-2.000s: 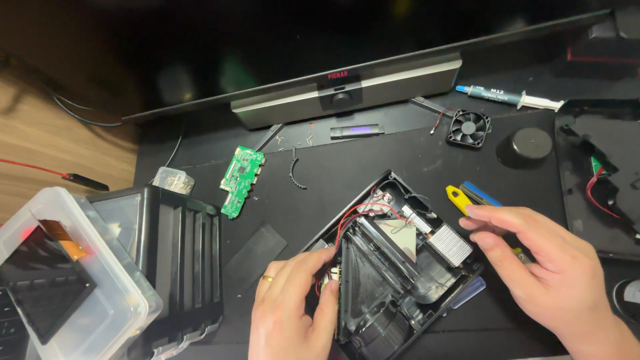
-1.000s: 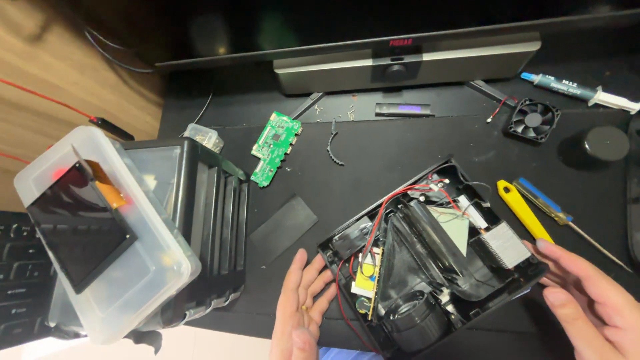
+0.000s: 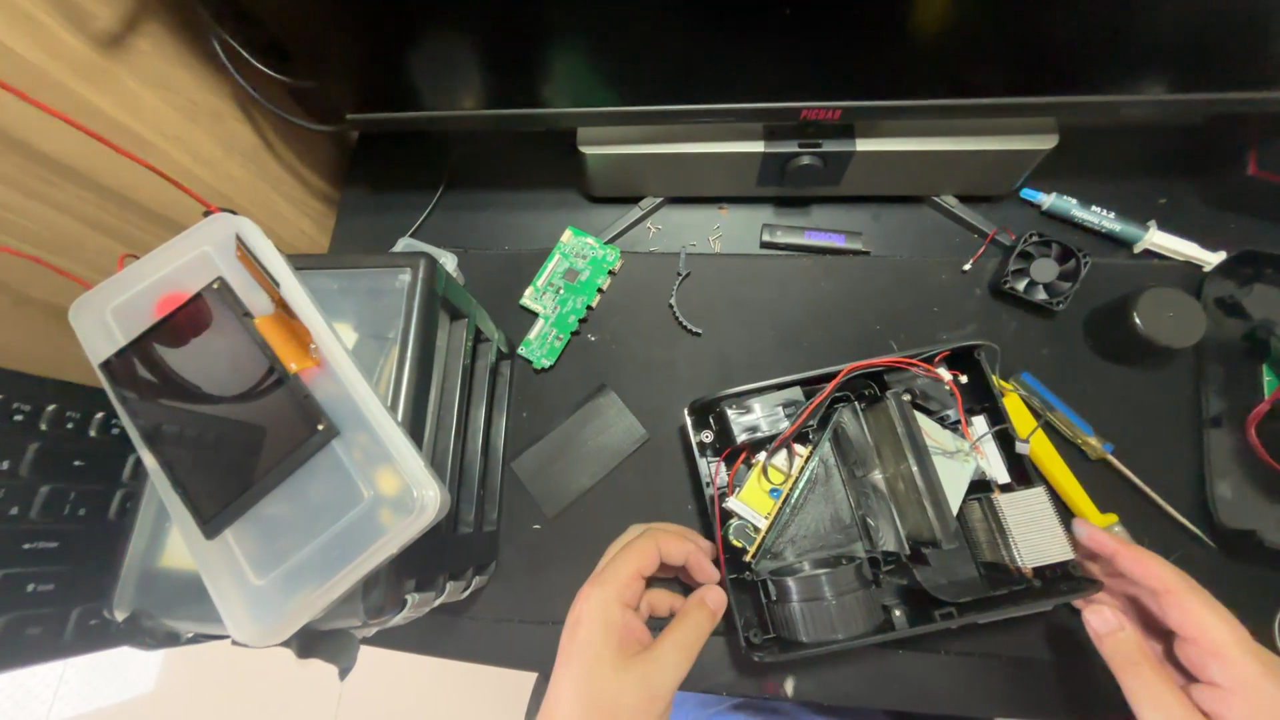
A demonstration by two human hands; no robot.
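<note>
A black plastic projector housing (image 3: 900,500) lies on the dark desk, its inside exposed. It holds a round lens barrel (image 3: 822,600), a finned metal heatsink (image 3: 1030,528), a yellow circuit board (image 3: 768,490) and red and black wires. At its lower left edge is my left hand (image 3: 655,615), fingers curled and thumb near the fingertips, nothing visible between them. By the lower right corner rests my right hand (image 3: 1165,620), fingers apart, its fingertips at the housing's edge. A yellow-handled tool (image 3: 1060,460) and a blue-handled screwdriver (image 3: 1065,415) lie just right of the housing.
A green circuit board (image 3: 570,295), a dark rectangular sheet (image 3: 580,450), small screws (image 3: 715,237), a small fan (image 3: 1042,270) and a thermal paste syringe (image 3: 1120,228) lie about. On the left, a translucent lid (image 3: 350,520) bearing an LCD panel (image 3: 220,405) tops a black drawer case (image 3: 465,400). A monitor stands behind.
The housing has turned somewhat between my hands since the earliest frame. My left hand has moved from over its left side to beside its edge, and its fingers have curled since one second ago.
</note>
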